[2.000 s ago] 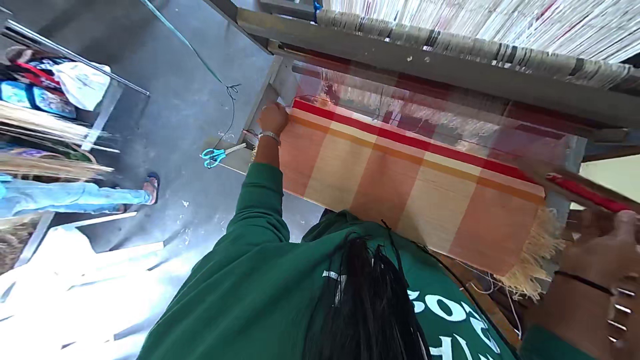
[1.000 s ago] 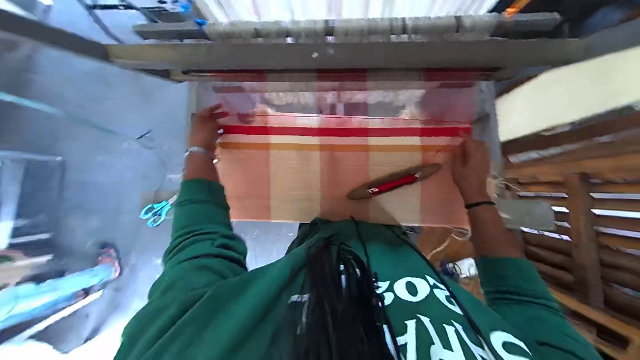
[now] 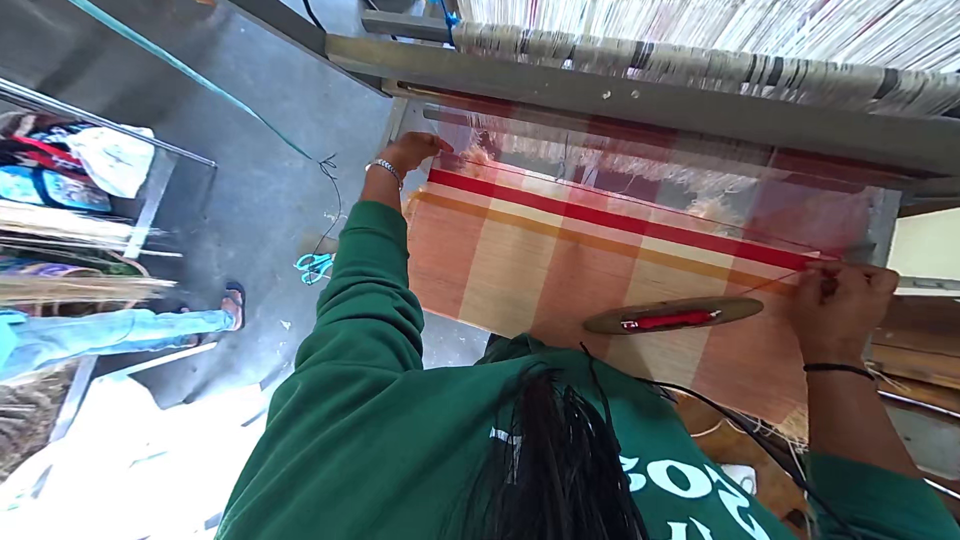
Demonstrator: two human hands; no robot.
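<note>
Checked orange and cream woven cloth [image 3: 510, 277] with a red stripe is stretched on a loom in front of me. A thin red weft thread [image 3: 622, 196] crosses the warp just beyond the stripe. My left hand [image 3: 409, 154] is at the cloth's left edge, fingertips pinched at the thread's end. At the right edge my right hand [image 3: 844, 300] pinches the red thread. A wooden boat shuttle [image 3: 731, 309] with a red bobbin lies on the cloth, left of my right hand, its thread running toward that hand.
The loom's grey beam [image 3: 637, 94] spans the far side, with heddles [image 3: 675, 67] beyond it. Light blue scissors [image 3: 313, 268] hang at the left by a dark cord. A person's legs in jeans [image 3: 150, 330] and shelves of fibre bundles are farther left.
Two seconds ago the shuttle was by my right hand at the right edge; one second ago it lay on the cloth, as now. My right hand now pinches the thread at the cloth's right edge.
</note>
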